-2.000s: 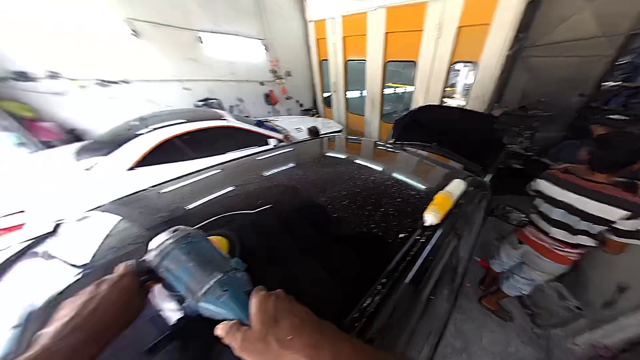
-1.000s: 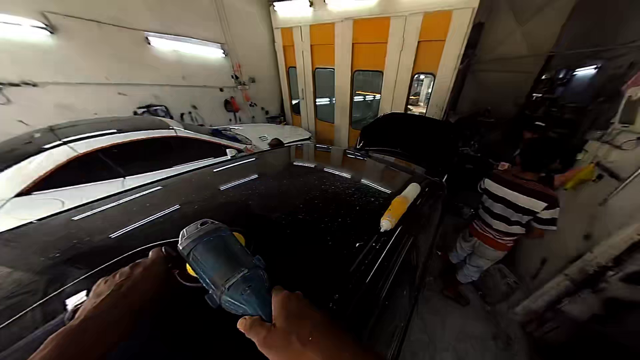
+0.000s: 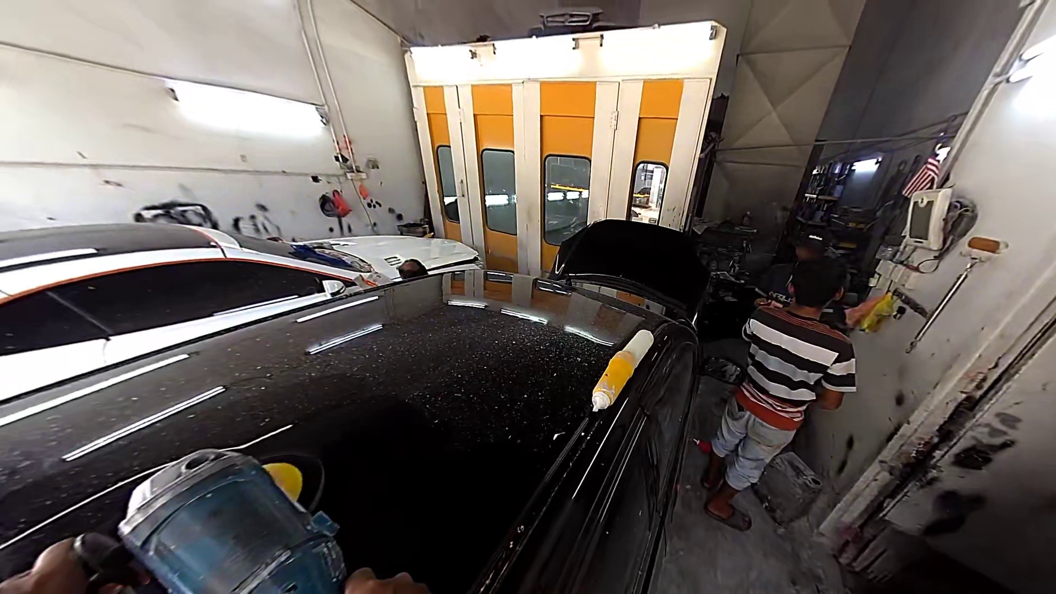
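Note:
At the lower left of the head view is a blue power polisher [image 3: 231,528]. My left hand [image 3: 54,569] is closed on its black side handle, partly cut off by the frame's corner. My right hand [image 3: 384,582] is at the tool's rear body, with only its knuckles showing at the bottom edge. A yellow foam pad [image 3: 285,478] shows behind the polisher's head, at the surface of the glossy black car roof [image 3: 462,355]. The roof is speckled with pale spots. A bottle with yellow and white parts [image 3: 623,371] lies on the roof's right edge, its nozzle toward me.
A white car [image 3: 165,305] stands to the left. Past the roof is a raised black hood [image 3: 631,256], before orange and white booth doors [image 3: 569,115]. A person in a striped shirt [image 3: 796,355] stands at the right, near the wall; another person is partly hidden beyond.
The view has tilted up, and the polisher and both hands now sit lower in it. My hands keep hold of the tool. The bottle stays on the roof edge.

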